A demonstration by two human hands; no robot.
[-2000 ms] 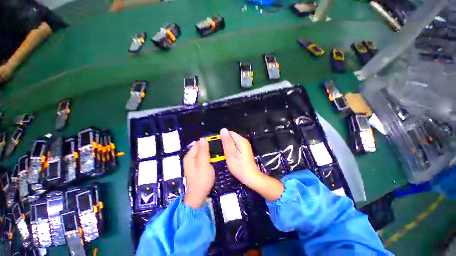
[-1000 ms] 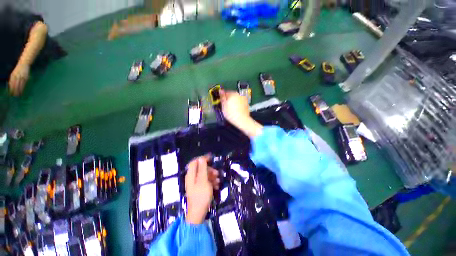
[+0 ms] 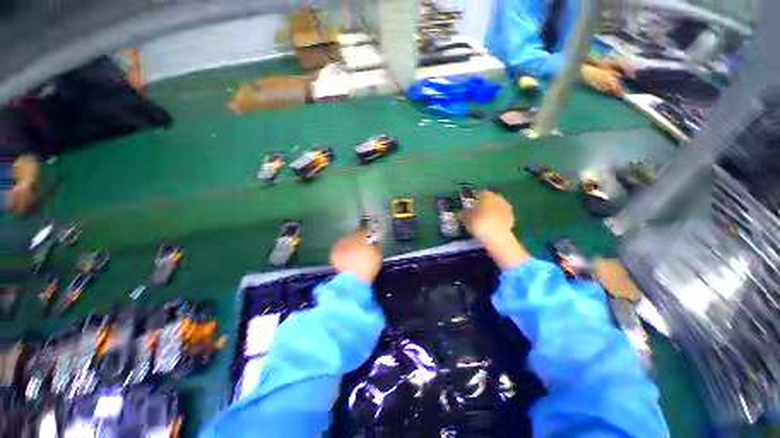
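A phone with a yellow-and-black front housing [image 3: 404, 219] lies on the green bench beyond the black tray [image 3: 445, 295]. My left hand [image 3: 355, 256] is left of it, fingers over a silver-grey phone unit [image 3: 369, 225] and hiding its lower part; blur hides whether it grips. My right hand [image 3: 491, 218] is to the right, fingers closed at the side of another grey phone unit [image 3: 467, 196]. A further grey unit [image 3: 446, 217] lies between the yellow-framed phone and my right hand. White-faced parts [image 3: 261, 334] show in the tray's left pockets; my sleeves cover much of the tray.
Dense stacked phone units [image 3: 111, 351] stand at left. Single units lie across the bench. Clear blister trays [image 3: 701, 291], cardboard [image 3: 616, 279] and a slanting metal post [image 3: 684, 162] are at right. Blue film [image 3: 453, 92] and another worker's blue sleeve [image 3: 522, 47] are at the far side.
The yellow-framed phone, between my hands over the tray and then in my right hand, now lies released on the bench. Both hands have moved out to the grey units. The view has tilted up.
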